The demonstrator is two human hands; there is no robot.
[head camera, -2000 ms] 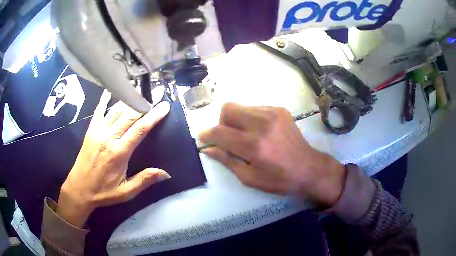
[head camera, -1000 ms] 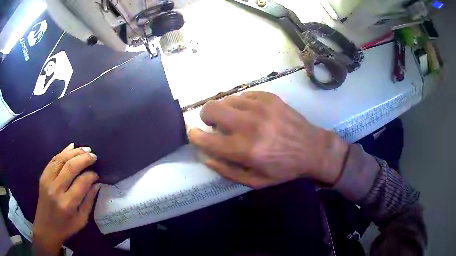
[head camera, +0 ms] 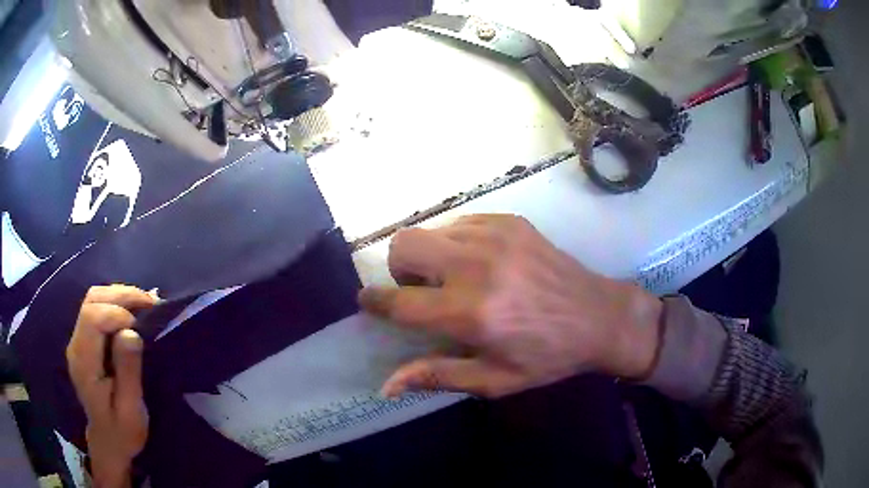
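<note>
A plain dark fabric piece [head camera: 229, 224] lies over a dark printed panel [head camera: 57, 200] with white round logos. Its upper right corner is by the presser foot [head camera: 276, 140]. My left hand [head camera: 112, 367] is at the lower left, fingers and thumb closed on the near edge of the dark fabric piece, which is lifted and folded there, with dark cloth showing below. My right hand [head camera: 515, 305] is on the white table to the right of the fabric, fingers partly spread, with a fingertip by the fabric's right edge. I see nothing held in it.
The sewing machine head [head camera: 162, 67] is at the top left. Fabric shears [head camera: 619, 124] lie right of the needle area. A small red and dark tool [head camera: 758, 114] lies at the table's right end. A ruler scale [head camera: 333, 415] runs along the front edge. Dark cloth hangs below.
My left hand has moved from flat by the needle to the fabric's near edge and lifted it. My right hand's fingers have spread and no longer pinch a thin thing. The view has shifted.
</note>
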